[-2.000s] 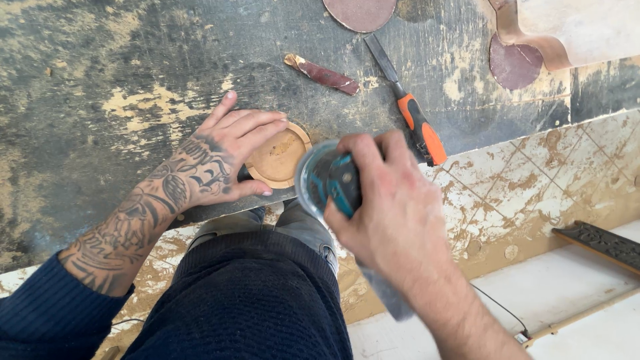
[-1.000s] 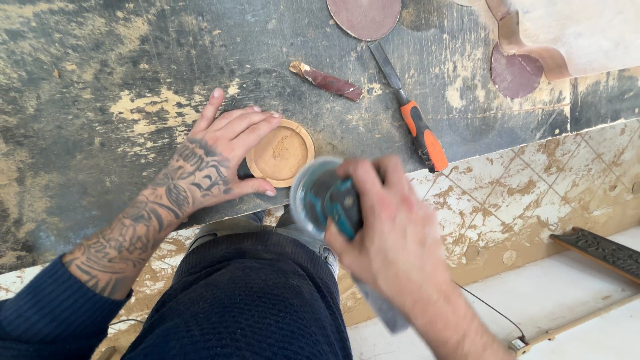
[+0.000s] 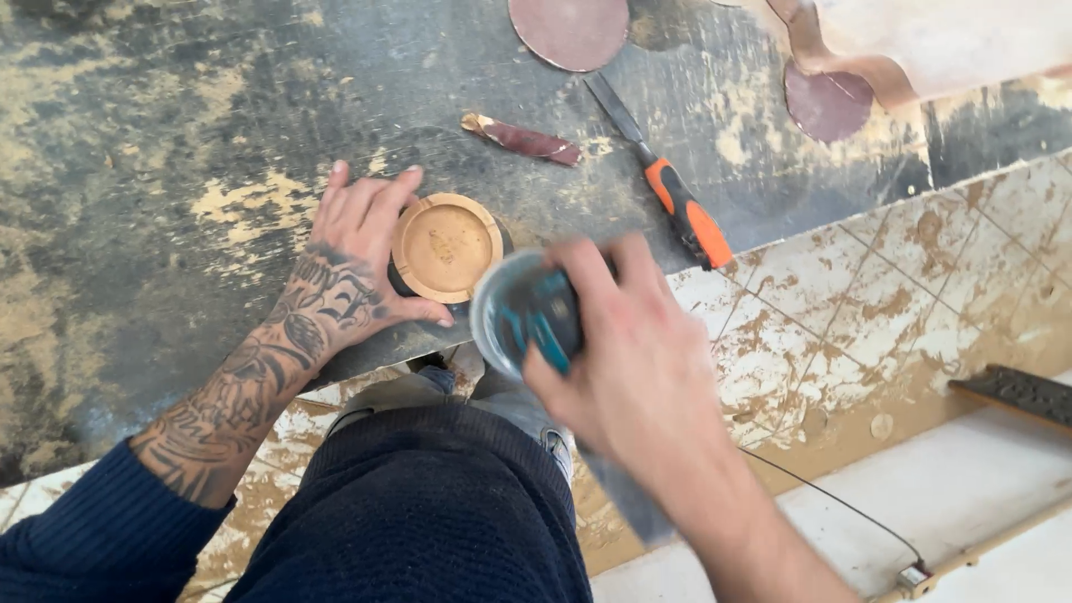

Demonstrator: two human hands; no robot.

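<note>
A round wooden dish with a notched rim (image 3: 447,248) lies near the worktable's front edge, on something dark that is mostly hidden. My left hand (image 3: 356,260), tattooed, curves around the dish's left side, thumb below and fingers above, holding it against the table. My right hand (image 3: 628,352) grips a teal and black power sander (image 3: 532,314), blurred, at the dish's lower right. The sander's round clear rim is close to the dish; whether they touch I cannot tell. Beyond the dish lies a rolled piece of reddish sandpaper (image 3: 528,141).
A chisel with an orange and black handle (image 3: 688,213) lies right of the dish. Sanding discs (image 3: 569,29) rest farther back, one beside a curved wooden piece (image 3: 863,71). Past the worn table's edge (image 3: 837,219) is a dusty tiled floor (image 3: 829,293).
Two seconds ago the sander overlapped the dish's right edge; a second ago it was a little lower and right. My left hand has stayed around the dish.
</note>
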